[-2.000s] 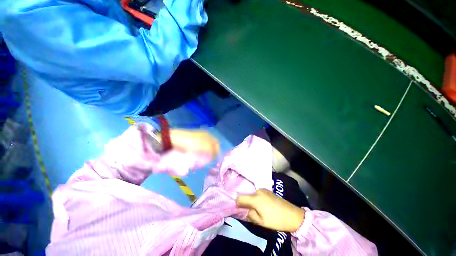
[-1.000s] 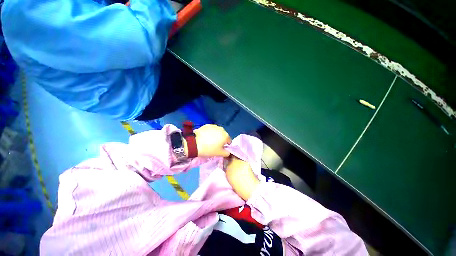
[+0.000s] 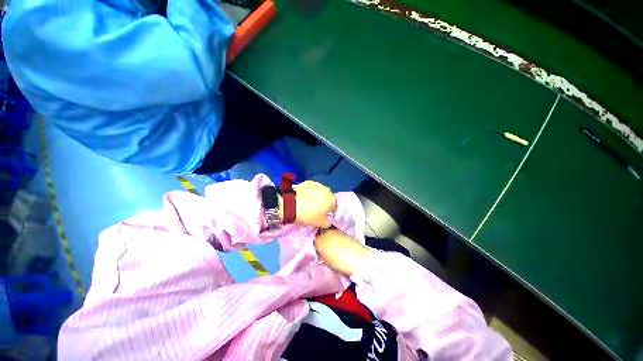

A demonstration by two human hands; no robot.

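My left hand (image 3: pixel 312 204), with a red band and a dark watch (image 3: pixel 271 198) at the wrist, is closed on the edge of my pink smock (image 3: pixel 349 209) in front of my body. My right hand (image 3: pixel 338 251) crosses just below it at the smock front. Its fingers are hidden behind the cloth and the left hand, so what it holds cannot be seen. A black garment with white letters and a red patch (image 3: pixel 345 304) shows under the open smock.
The green bench (image 3: pixel 395 120) runs diagonally on the right. A small cream piece (image 3: pixel 516 138) and a thin black pen-like tool (image 3: pixel 610 152) lie on it. A person in a blue smock (image 3: pixel 120 77) sits at upper left beside a red-orange frame edge (image 3: pixel 251 31).
My left hand came from the left to the smock, and my right hand moved up and left to meet it. In the last second both hands barely moved. The neighbour's arm shifted left.
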